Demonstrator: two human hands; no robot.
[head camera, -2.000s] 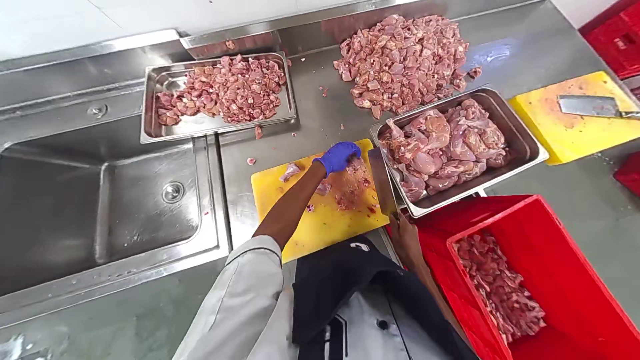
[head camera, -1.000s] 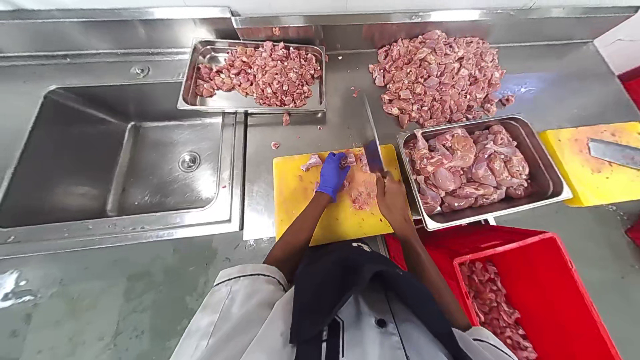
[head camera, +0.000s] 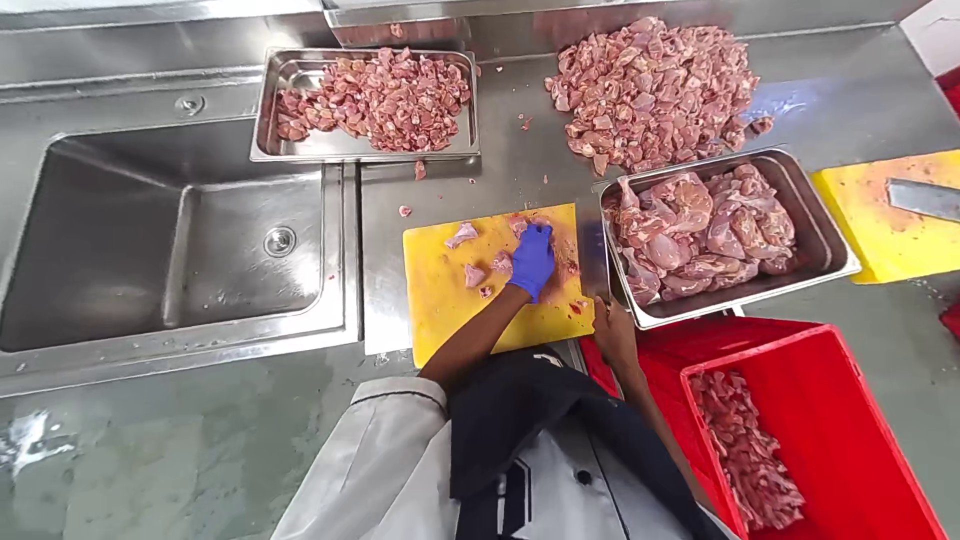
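Note:
My left hand (head camera: 533, 262), in a blue glove, rests on pieces of raw meat on the yellow cutting board (head camera: 442, 315); its fingers partly hide the meat under them. My bare right hand (head camera: 615, 328) is closed around the handle of a cleaver (head camera: 592, 259), whose wide blade lies along the board's right edge, beside the steel pan. Cut meat pieces (head camera: 474, 275) lie on the board to the left of the glove. Larger raw chicken legs (head camera: 679, 217) fill the deep steel pan (head camera: 819, 247) to the right.
Chopped meat fills much of a shallow steel tray (head camera: 259, 131) beside the sink (head camera: 247, 247). A large heap of chopped meat (head camera: 652, 90) lies on the steel counter. Below the pan stands a red crate (head camera: 840, 390) with meat. Another yellow board (head camera: 885, 247) holds a blade (head camera: 922, 198).
The cleaver has moved from over the meat on the board to the board's right edge. More separate pieces show left of my gloved hand than one second ago.

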